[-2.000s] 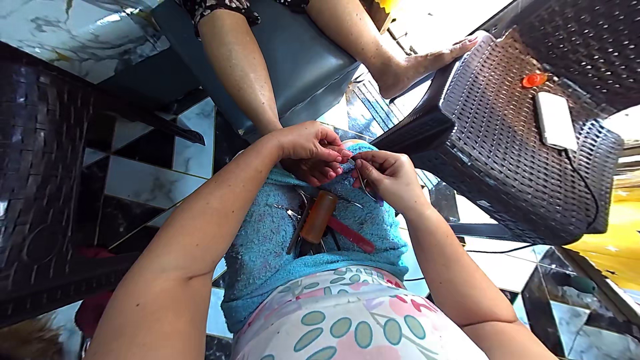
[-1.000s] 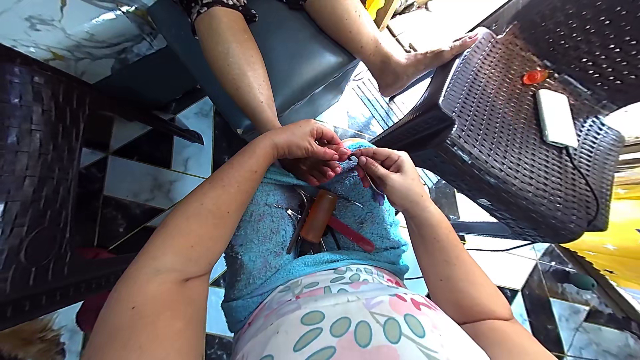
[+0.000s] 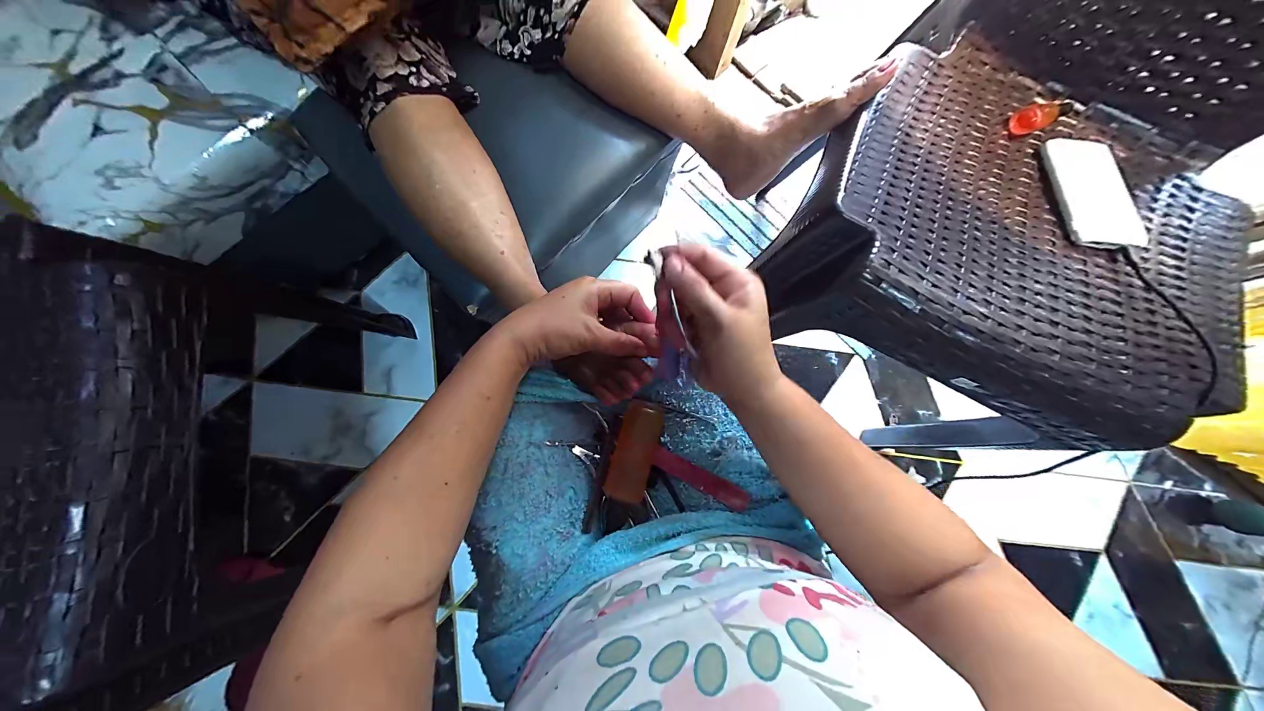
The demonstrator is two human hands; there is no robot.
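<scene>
My left hand [image 3: 592,321] rests on the toes of another person's foot [image 3: 604,375], its thumb and fingers around the toe area. To its right, my right hand [image 3: 716,311] is raised, holding a thin metal tool [image 3: 679,314] with a pale, dark-tipped end at the fingertips; its exact kind is unclear. Under the foot, a blue towel [image 3: 533,474] covers my lap. On the towel lie a brown block-like object [image 3: 634,452], a red nail file [image 3: 703,478] and several small metal tools [image 3: 583,452].
The person's other foot [image 3: 780,138] rests on a dark woven-pattern plastic chair [image 3: 948,217], which holds a white power bank or phone [image 3: 1094,193] with a cable and a small red-orange item [image 3: 1035,118]. A grey padded seat [image 3: 553,148] stands ahead; another dark chair [image 3: 99,444] is at left.
My right hand has lifted away from the toes, upward in the view, with the metal tool in it. My left hand has stayed at the foot. An orange-brown thing has appeared at the top left.
</scene>
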